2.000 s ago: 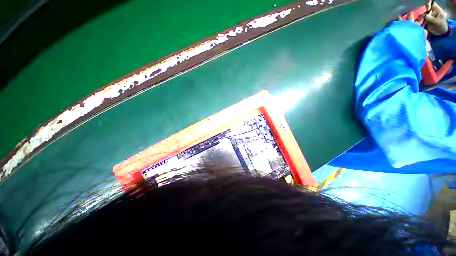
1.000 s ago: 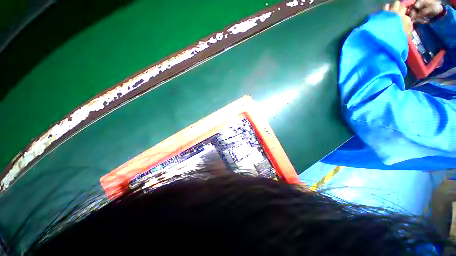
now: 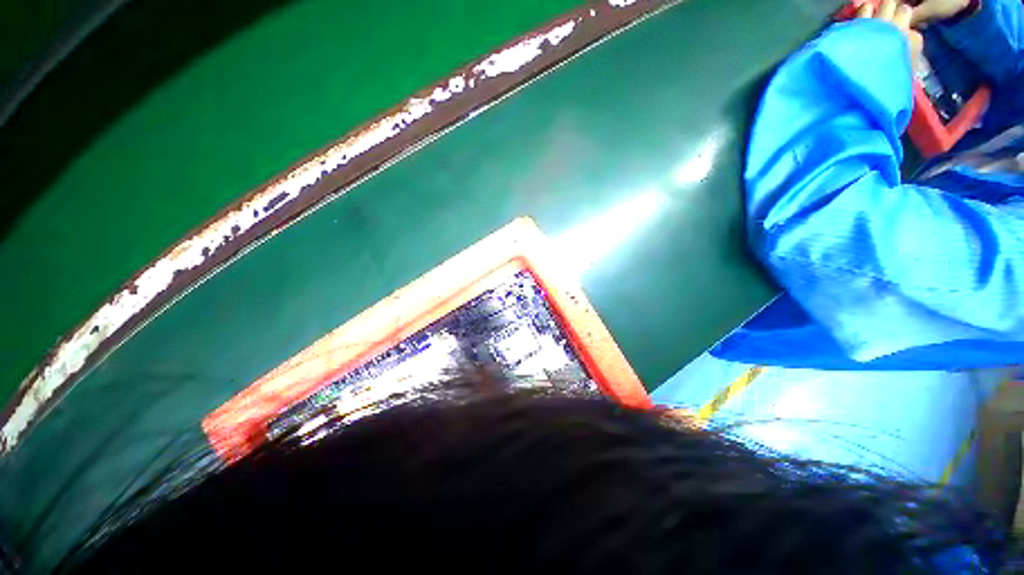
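A tablet unit (image 3: 511, 331) with exposed insides lies in a red-orange frame (image 3: 376, 320) on the dark green workbench (image 3: 438, 213). The circuit board end, with silver and white patches, is at the right. A bright silvery-white area shows to its left. Dark hair (image 3: 483, 494) covers the near part of the unit and frame. Neither of my hands can be seen; the hair fills the bottom of the view.
A brown rail (image 3: 303, 180) with chipped white paint separates the bench from a brighter green belt (image 3: 225, 112). At right, a person in a blue smock (image 3: 842, 202) holds another red-orange frame (image 3: 938, 129). Yellow tape (image 3: 730, 393) shows below the bench edge.
The unit, its frame, the rail and the neighbour have shifted left in view, with the camera's movement. The neighbour's hands have moved nearer the top edge.
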